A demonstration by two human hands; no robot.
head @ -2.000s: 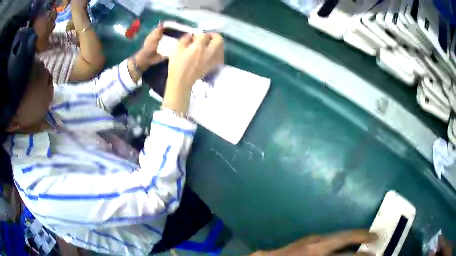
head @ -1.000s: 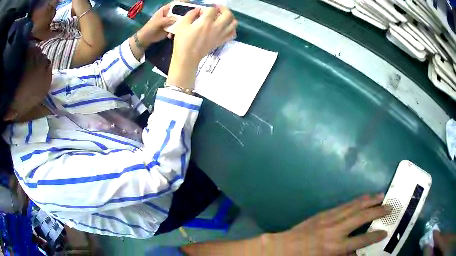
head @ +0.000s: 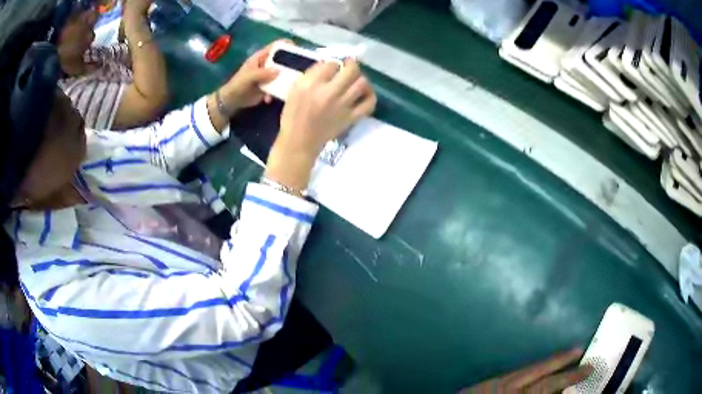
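Note:
An off-white front cover with a long dark window and a dotted speaker grille lies on the green bench at the lower right, its lower end cut off by the picture's edge. My left hand comes in from the bottom edge. Its fingers reach onto the cover's left side by the grille and hold it against the bench; the rest of the hand is cut off. My right hand is not in view.
A neighbour in a striped shirt holds a similar cover above a white sheet. A pale rail curves behind, with stacked covers beyond and a crumpled white wipe on it.
The view has shifted, so the cover sits lower than one second ago. My right hand and its white wipe, seen at the lower right edge before, are out of the picture.

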